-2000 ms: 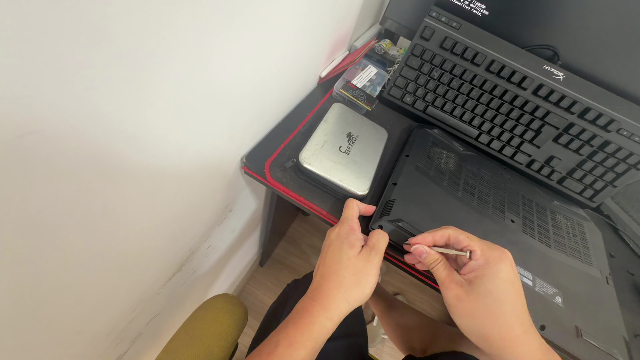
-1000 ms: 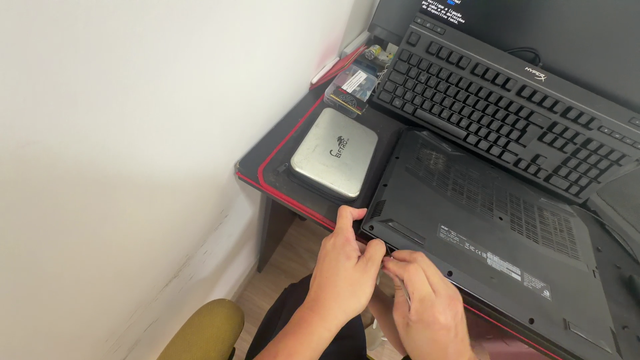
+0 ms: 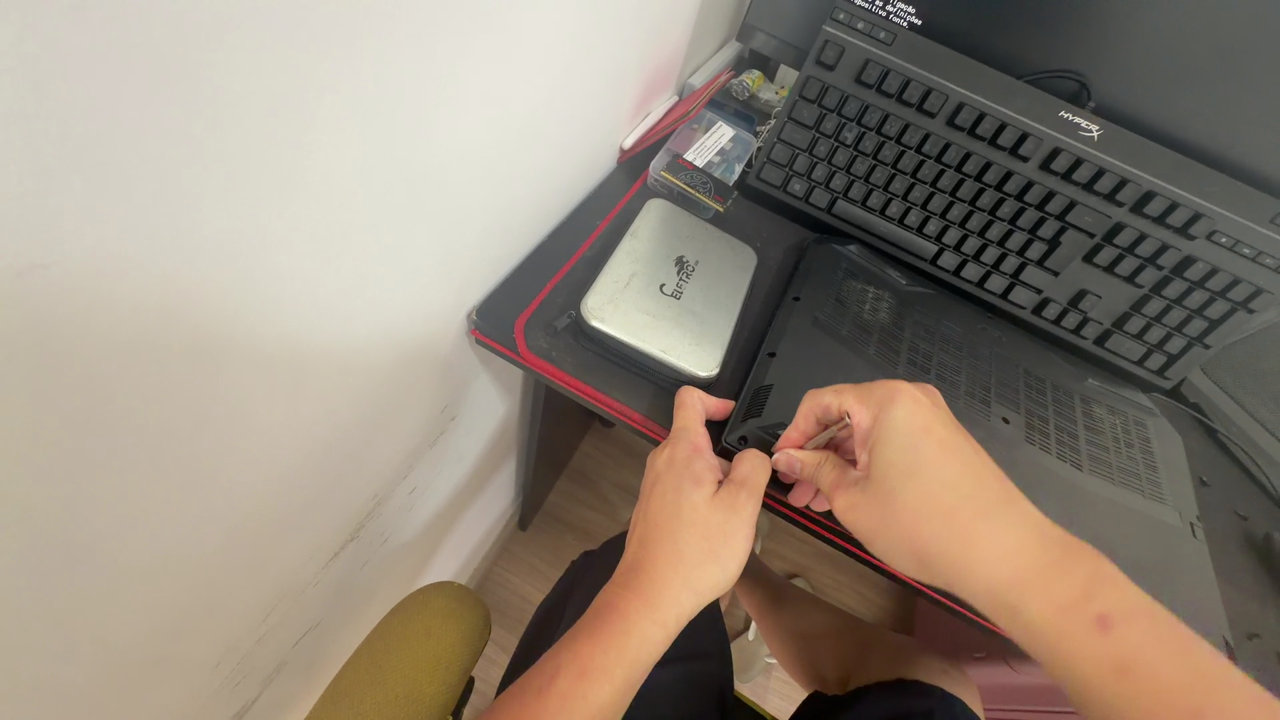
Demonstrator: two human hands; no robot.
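A black laptop (image 3: 930,380) lies upside down at the desk's front edge, its vented bottom cover facing up. My left hand (image 3: 705,490) grips the laptop's near left corner, thumb and index finger at the edge. Close beside it, my right hand (image 3: 870,460) pinches a thin metal tool (image 3: 829,433) between thumb and fingers, at the front edge of the laptop. The tool's tip is hidden by the fingers, so its exact contact cannot be told. Left of the laptop sits a silver metal case (image 3: 672,288) with a printed logo.
A black HyperX keyboard (image 3: 960,180) leans behind the laptop, in front of a dark monitor (image 3: 1130,60). A clear plastic box (image 3: 735,130) with a memory module (image 3: 698,186) on it stands behind the case. A white wall (image 3: 300,250) borders the left; a chair's olive cushion (image 3: 410,650) is below.
My right hand has turned from its lower, more upright pose of a second ago, and the metal tool shows again between its fingers. My left hand has stayed at the laptop's corner.
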